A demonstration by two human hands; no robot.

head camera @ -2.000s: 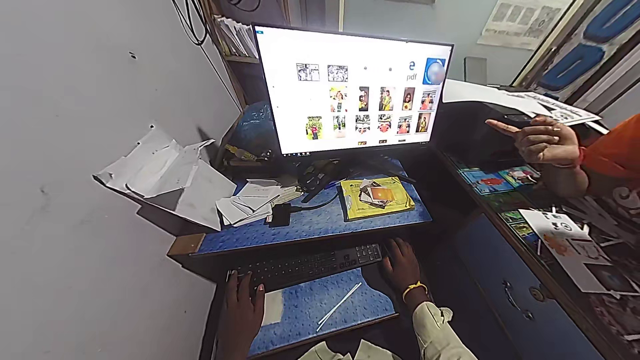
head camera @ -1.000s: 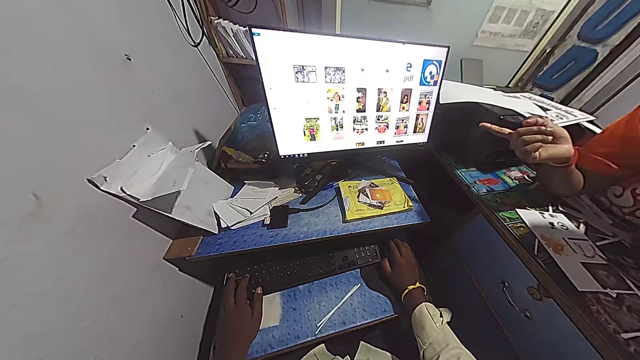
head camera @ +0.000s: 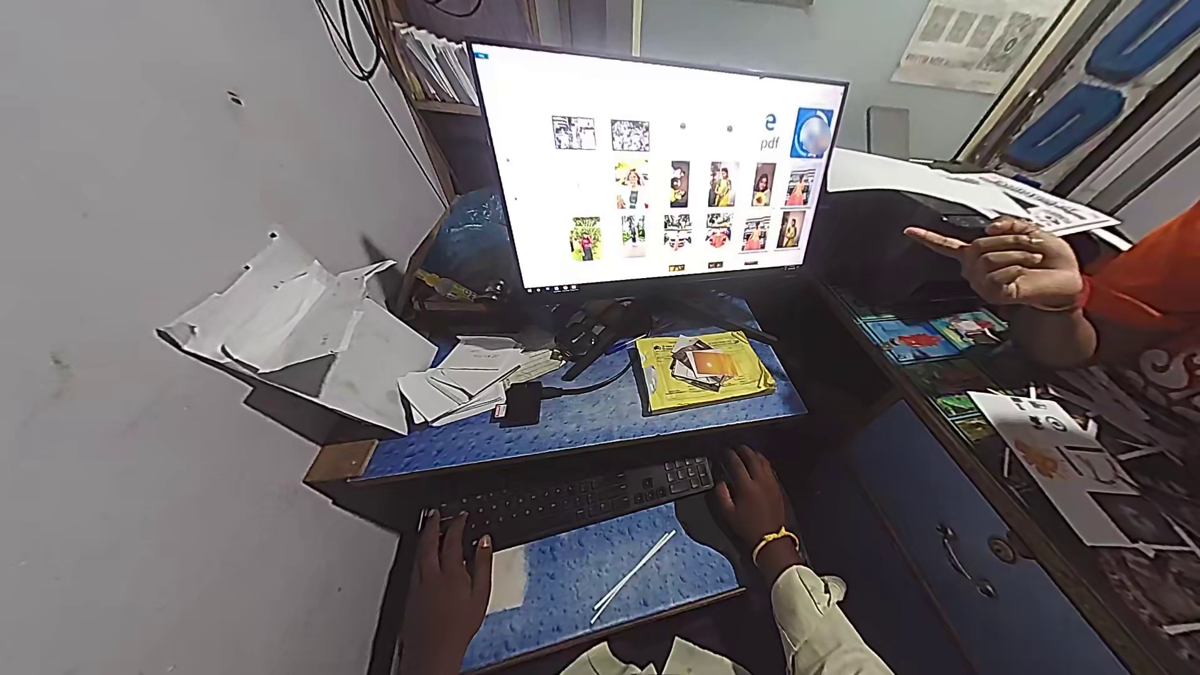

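My left hand (head camera: pixel 452 572) rests with spread fingers at the left end of a black keyboard (head camera: pixel 581 497), holding nothing. Just past the keyboard's right end lies my right hand (head camera: pixel 750 497), palm down, a yellow band at its wrist; what is beneath the palm is hidden, so a mouse cannot be made out. Thin white strips (head camera: pixel 634 577) lie on the blue pull-out tray (head camera: pixel 562 609) between the hands. Above stands a lit monitor (head camera: pixel 656 169) showing rows of small pictures.
On the blue desk lie a yellow packet (head camera: pixel 703 375) with photos on it, loose papers (head camera: pixel 469 375) and a black adapter (head camera: pixel 520 405). At right another person's hand (head camera: pixel 1012 262) points toward the monitor, above a counter with printed sheets (head camera: pixel 1078 469). A white wall bounds the left.
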